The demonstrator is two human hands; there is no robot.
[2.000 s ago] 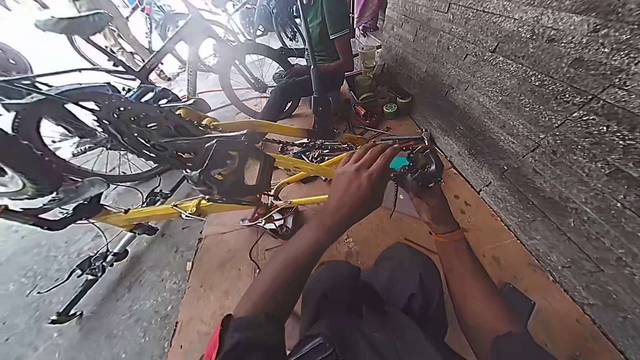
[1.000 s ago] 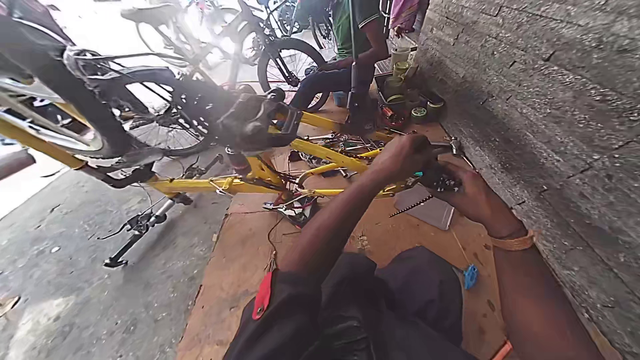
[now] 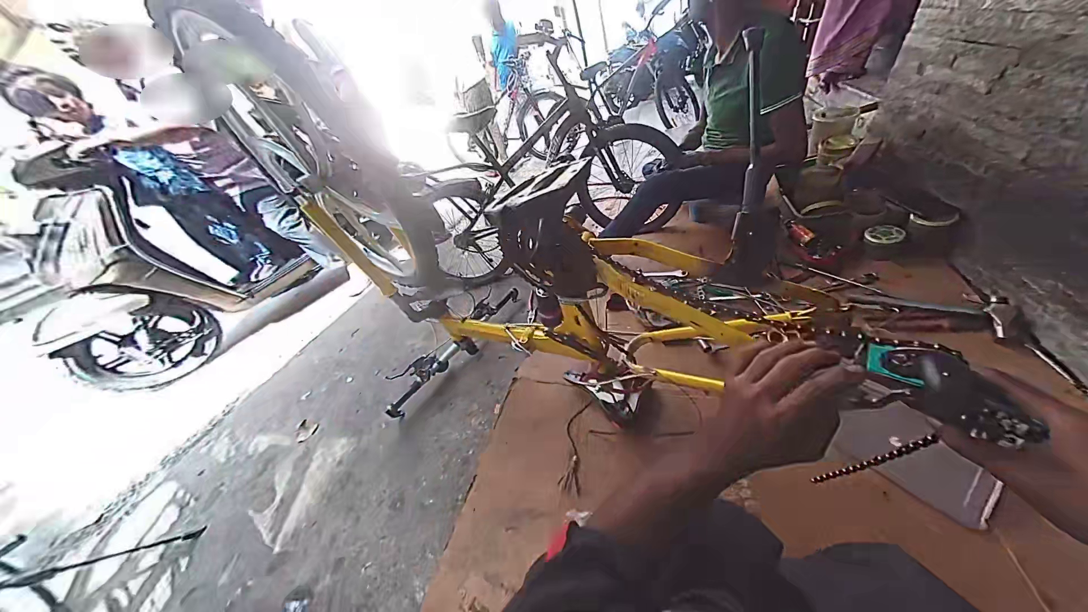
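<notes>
A yellow bicycle frame point(image 3: 671, 310) lies in front of me, its wheel point(image 3: 314, 127) raised at the upper left. My left hand point(image 3: 773, 408) is at the rear end of the frame, its fingers bent beside the bicycle chain point(image 3: 875, 457); what they grip is hidden. My right hand point(image 3: 1011, 425) is at the far right, around a dark rear derailleur point(image 3: 977, 391) with a teal part on it. From there a loose length of chain hangs down to the left. A black pedal point(image 3: 544, 191) stands above the frame's middle.
Tools and small parts lie on the brown board point(image 3: 501, 510) beyond the frame. A person in a green shirt point(image 3: 748, 102) sits ahead, near tins and containers point(image 3: 833, 136). A brick wall point(image 3: 986, 93) bounds the right. At left are people and a scooter point(image 3: 153, 280); other bicycles point(image 3: 629, 170) stand behind.
The view has swung left, bringing in the scooter and people. Both hands stay near the derailleur and chain at the frame's end.
</notes>
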